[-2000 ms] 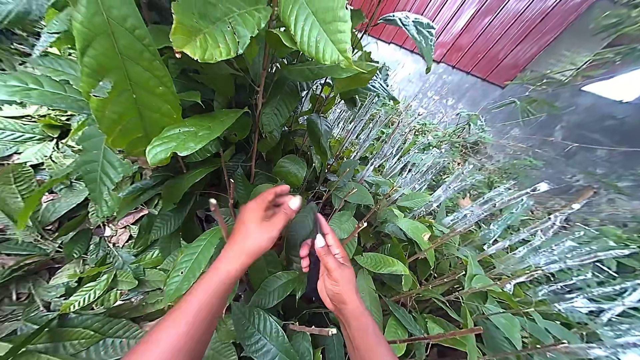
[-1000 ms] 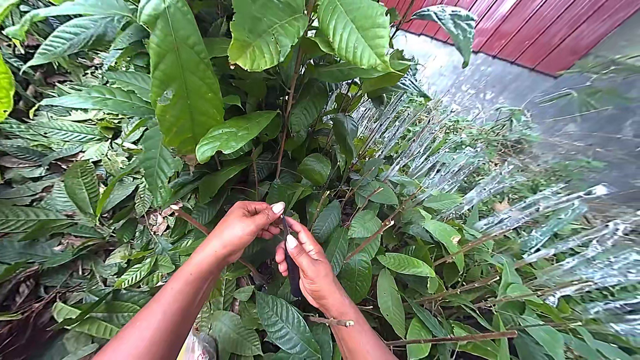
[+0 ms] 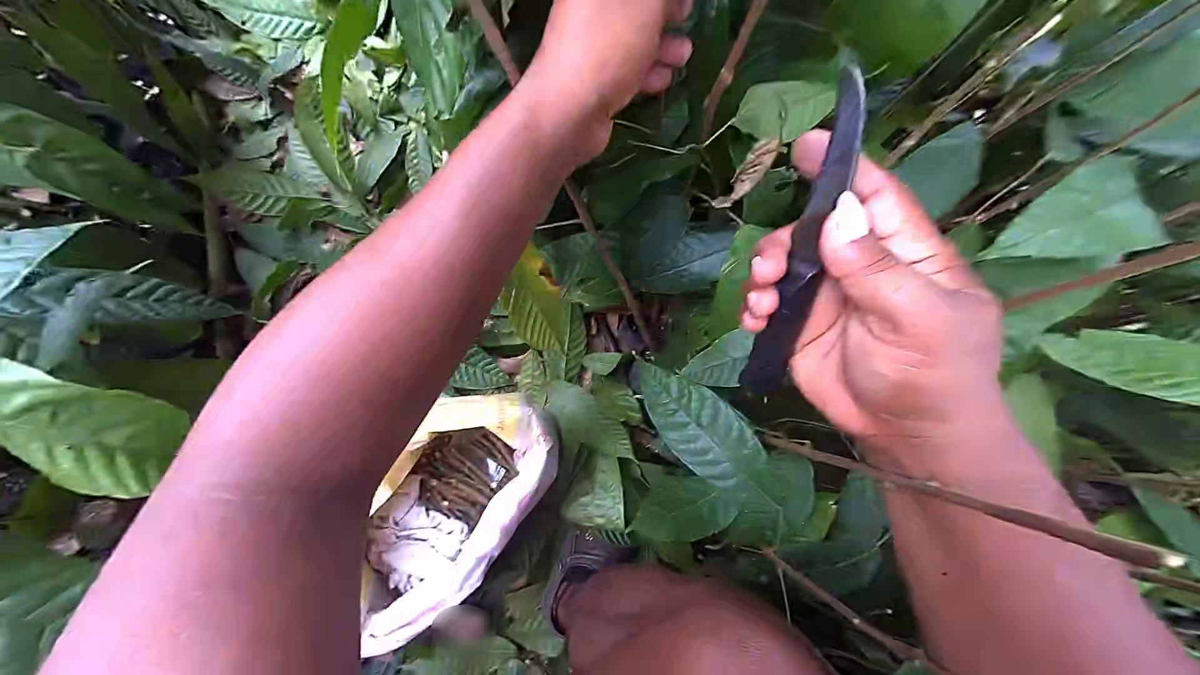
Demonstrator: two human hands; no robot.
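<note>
My right hand holds a small knife with a dark handle and a curved blade, its tip pointing up, the thumb against it. At the top edge, my left hand is partly cut off by the frame; its curled fingertips show beside a brown stem, and what it may hold is hidden. Below my left forearm stands an open sack with a pale rim, holding a bundle of short brown sticks and a crumpled whitish cloth or plastic.
Broad green leaves and thin stems surround both hands. A cut branch crosses over my right forearm. My bent knee and a dark shoe are at the bottom. Leaf litter covers the ground at the left.
The view has tilted down, bringing the sack and knee into sight. My hands, close together before, are now apart, the left one farther up. The knife's blade now shows plainly.
</note>
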